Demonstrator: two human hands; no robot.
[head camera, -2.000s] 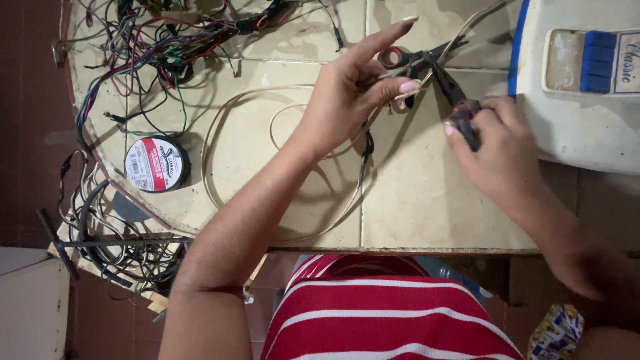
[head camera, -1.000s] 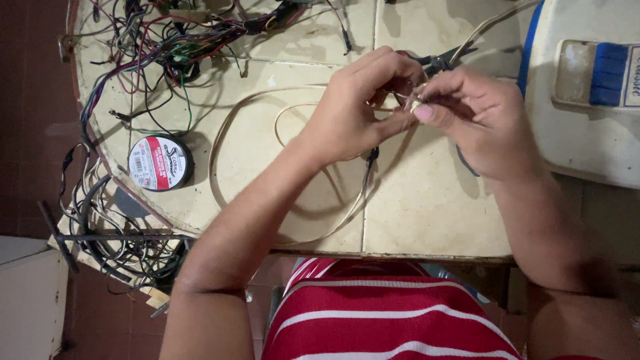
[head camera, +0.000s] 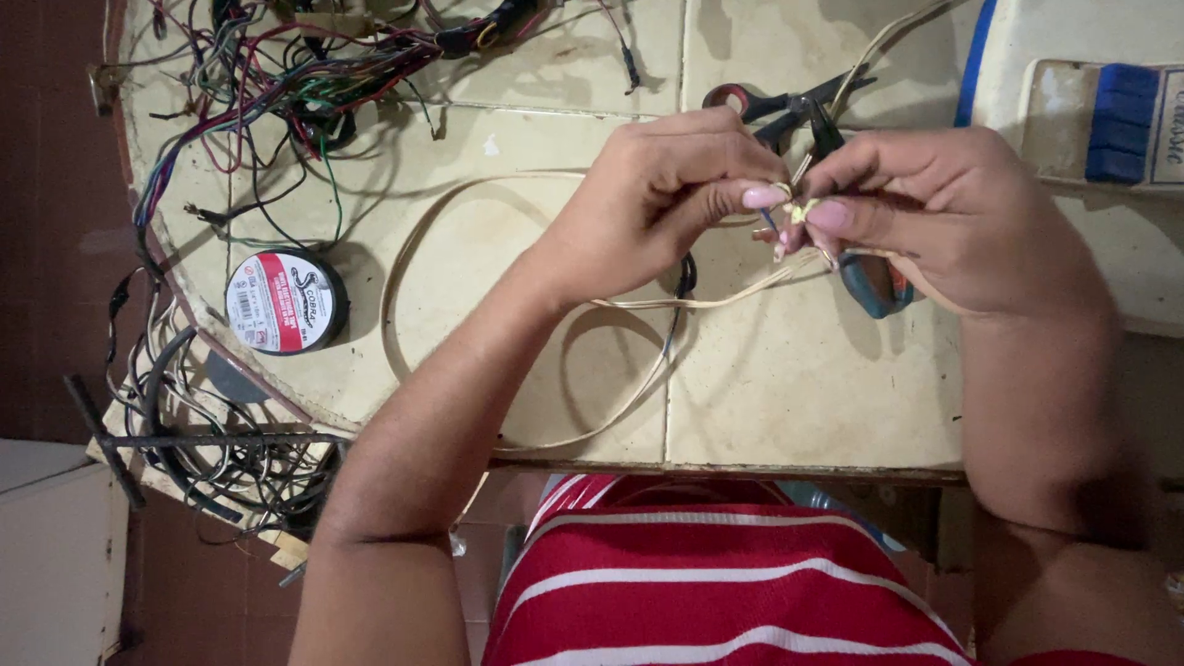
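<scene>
My left hand (head camera: 684, 190) pinches a thin electrical wire between thumb and fingertips. Close against it, my right hand (head camera: 925, 208) grips the cream-coloured cable (head camera: 731, 301) near its end, where a small yellowish piece (head camera: 800, 213) shows at the thumb tip. The cable loops over the tiled tabletop below my left hand. A pair of pliers (head camera: 874, 282) lies partly under my right hand, its jaws and one handle showing. Just beyond my fingers are scissors (head camera: 786, 106) with black and red handles. My fingers hide where exactly the wires meet.
A roll of black electrical tape (head camera: 285, 301) sits at the left of the table (head camera: 814, 416). Tangled coloured wires (head camera: 314, 83) cover the back left. More cables (head camera: 268, 472) lie beside the table edge at lower left. A white and blue appliance (head camera: 1064, 46) stands at the right.
The pliers were in my right hand two seconds ago; they now lie on the table. My right hand has moved to the cable beside my left fingertips.
</scene>
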